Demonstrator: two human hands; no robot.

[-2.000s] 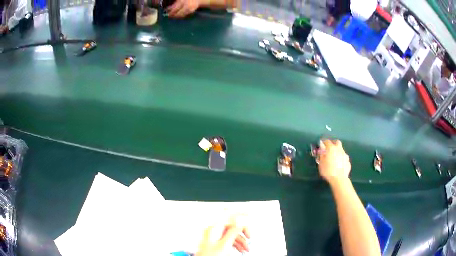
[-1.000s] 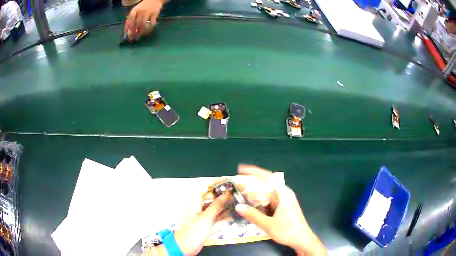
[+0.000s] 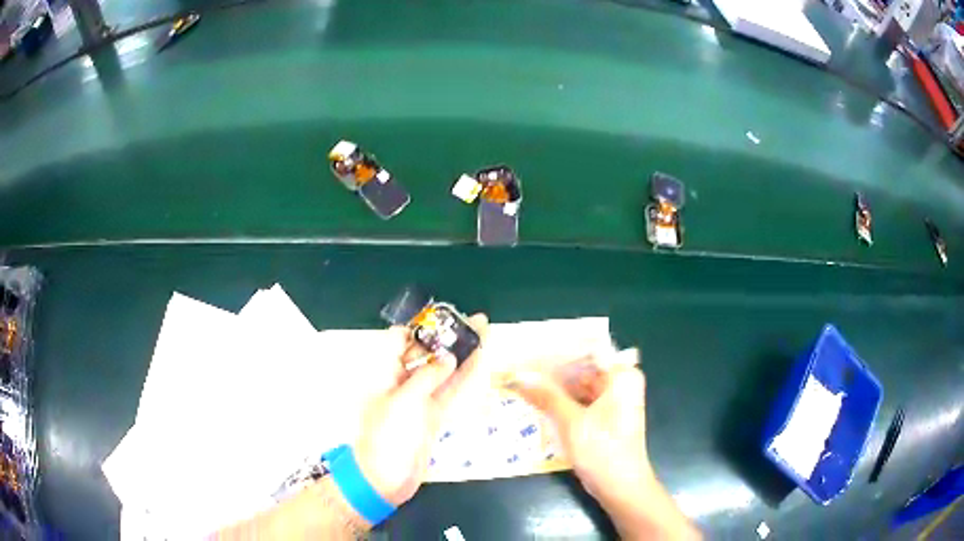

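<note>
My left hand (image 3: 407, 407), with a bright blue wristband, holds a small device assembly (image 3: 446, 332) above the white sheet. Its dark display module (image 3: 406, 306) hangs off the upper left, joined by an orange flex cable. My right hand (image 3: 603, 412) is to the right over the adhesive sheet (image 3: 486, 439), which has small bluish marks and a yellowish lower edge. The right fingers are bent and blurred; a thin pale shape shows at them, too unclear to name.
Device units (image 3: 498, 207) lie spaced on the green conveyor belt (image 3: 507, 116). Plain white papers (image 3: 227, 391) lie left. A blue bin (image 3: 861, 423) with white slips stands right, beside a slim dark tool (image 3: 889, 446). Clear trays (image 3: 16, 402) are at the far left.
The device was between both hands; now my left hand alone holds it, with its display module out to the left. My right hand has moved off it. The other person's hand has left view.
</note>
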